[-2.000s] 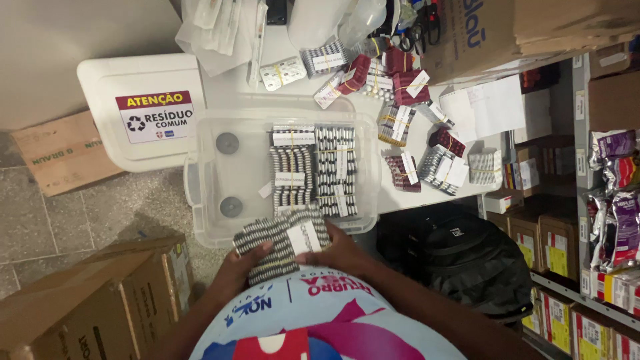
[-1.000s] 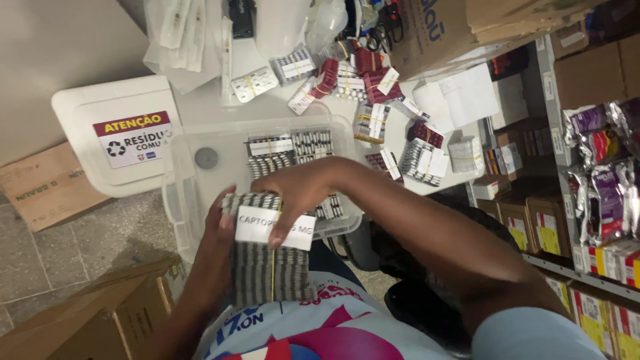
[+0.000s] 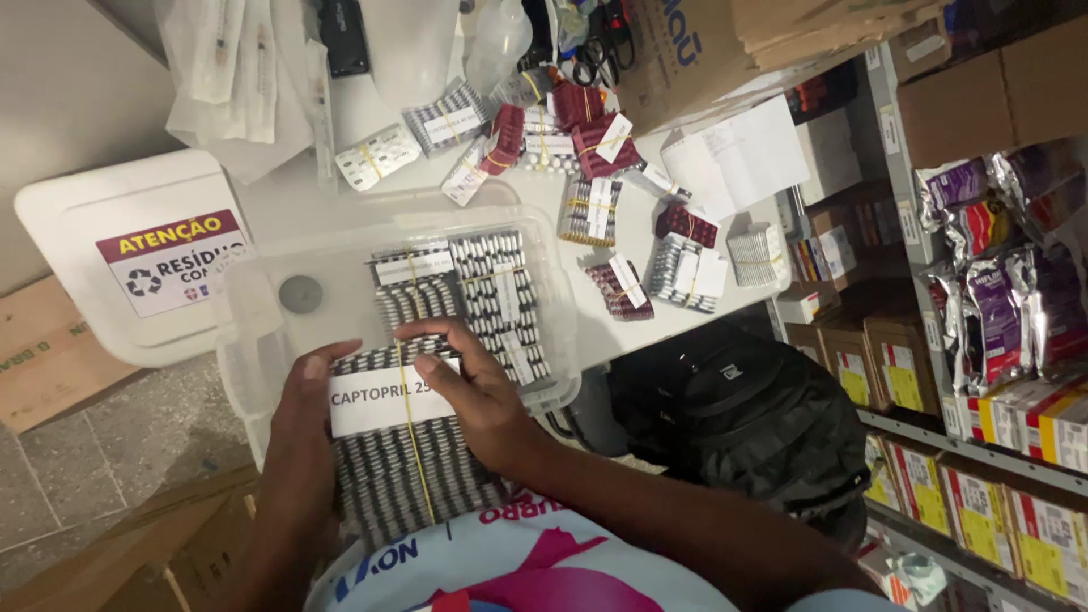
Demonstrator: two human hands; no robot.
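Observation:
My left hand [image 3: 302, 433] grips the left side of a large bundle of pill blister packs [image 3: 399, 476], stacked on edge. A yellow rubber band and a white printed paper label [image 3: 370, 399] go across it. My right hand [image 3: 480, 391] holds the bundle's right side, thumb and forefinger near the label and band. Just beyond the bundle is a clear plastic bin [image 3: 246, 340], partly behind it. Banded blister packs [image 3: 497, 289] with paper labels fill the bin's right part, and a grey round disc [image 3: 301, 294] shows at its left.
On the white table [image 3: 544, 323] lie several banded blister bundles [image 3: 608, 144], papers [image 3: 739, 161] and scissors [image 3: 599, 59]. A white lid [image 3: 68, 221] leans at the left above cardboard boxes [image 3: 153, 552]. At right are a black backpack [image 3: 739, 408] and metal shelves [image 3: 926, 425] with stock.
The bundle was held upright-looking with its label less visible two seconds ago; the label now faces the camera. My right hand has shifted off the label's middle to the bundle's right side.

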